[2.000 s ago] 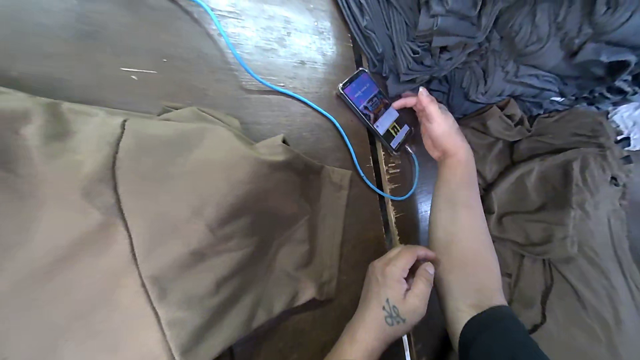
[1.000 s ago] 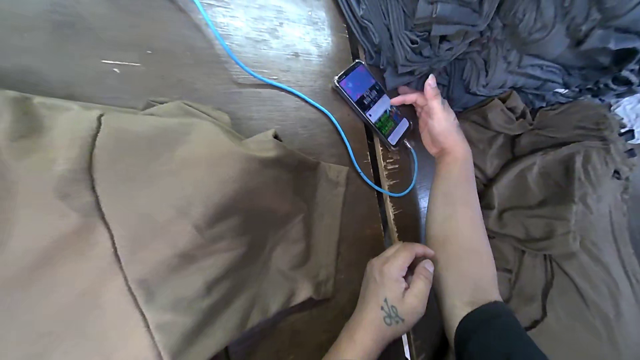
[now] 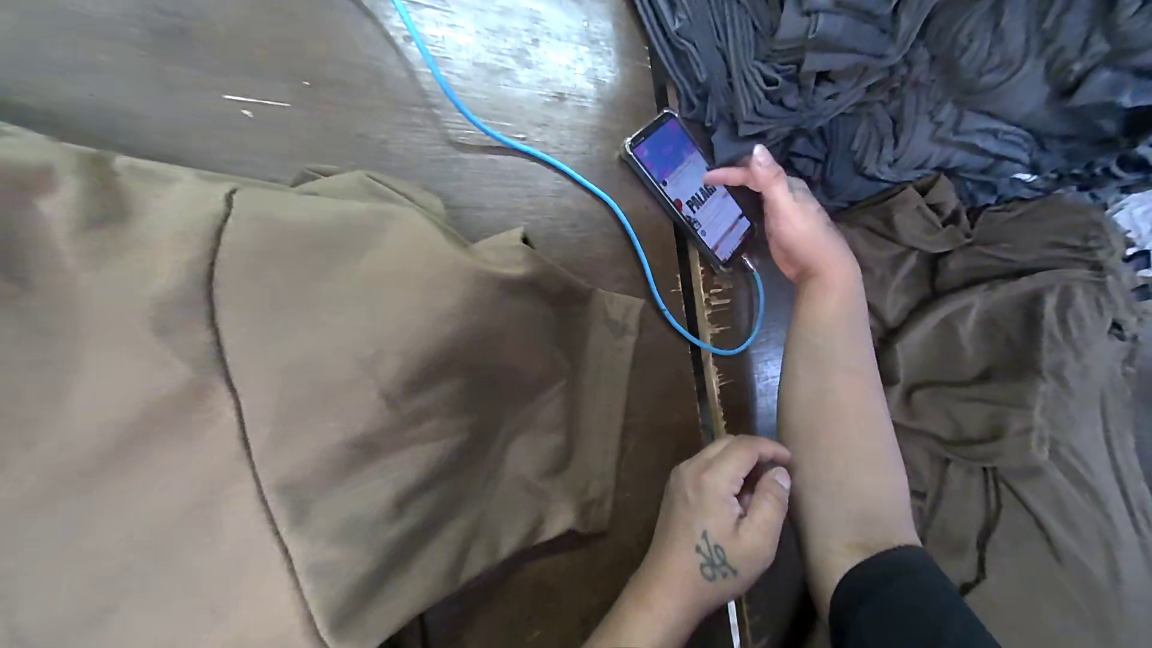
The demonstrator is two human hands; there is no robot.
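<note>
A smartphone (image 3: 688, 189) in a clear case lies tilted on the dark wooden table, its screen lit. My right hand (image 3: 796, 211) is beside it, index finger extended over the screen and thumb raised, holding nothing. A blue cable (image 3: 621, 216) is plugged into the phone's lower end. Nearer to me, my left hand (image 3: 724, 513) rests with loosely curled fingers against my right forearm, nothing visible in it. To its left a brown fabric garment (image 3: 405, 387) with a dark seam is spread on the table.
A pile of dark grey fabric pieces (image 3: 864, 81) lies at the upper right. Below it is a heap of brown fabric (image 3: 990, 333), with some white cloth (image 3: 1136, 225) at the right edge. A splintered gap (image 3: 706, 360) runs between table boards beneath the phone.
The picture on the phone's screen has changed. My right index finger has shifted slightly over the screen; my left hand has stayed in place.
</note>
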